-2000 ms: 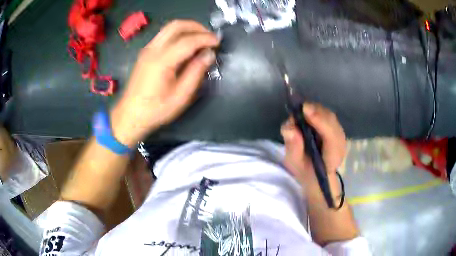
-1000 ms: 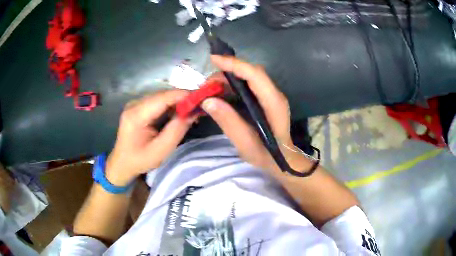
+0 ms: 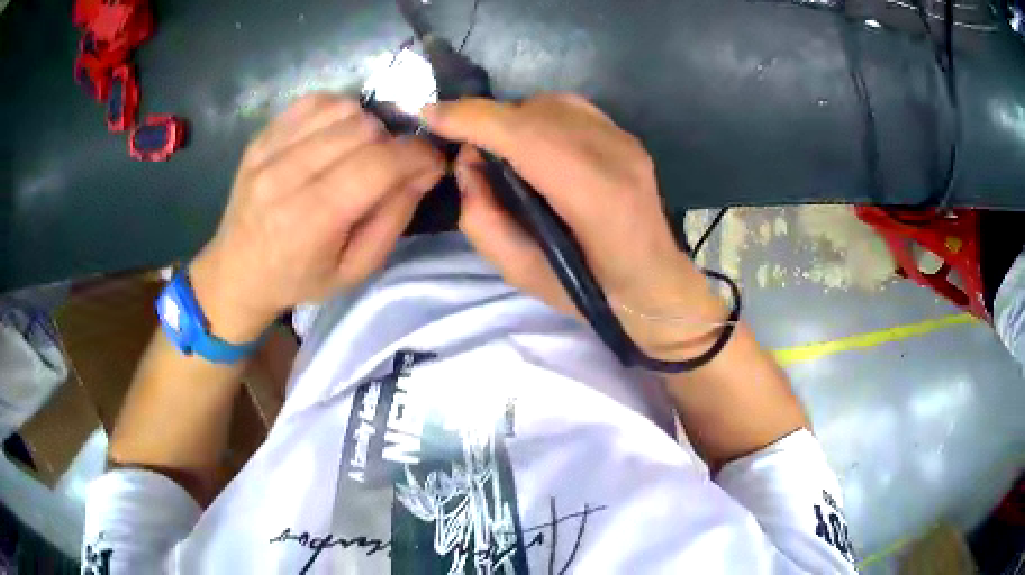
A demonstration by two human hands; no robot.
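My right hand (image 3: 573,185) holds the black soldering iron (image 3: 551,242) like a pen, its front end pointing up and away over the mat. My left hand (image 3: 320,202) is beside it, with its fingertips pinched close to my right fingertips. What the left fingers hold is hidden by the fingers. A bright white piece (image 3: 402,81), likely a circuit board, lies just beyond the left fingertips. The iron's tip is blurred near the top edge.
Red housings (image 3: 112,32) lie in a cluster at the upper left, one with a dark opening (image 3: 156,137) nearest me. Black cables (image 3: 951,107) run over the dark mat (image 3: 719,135) at right. A red stool (image 3: 927,253) and cardboard box (image 3: 107,348) are below the bench.
The red unit seen between my hands a second ago no longer shows there. Both hands are closer together. The view has shifted, and the white pile has left the top of the picture.
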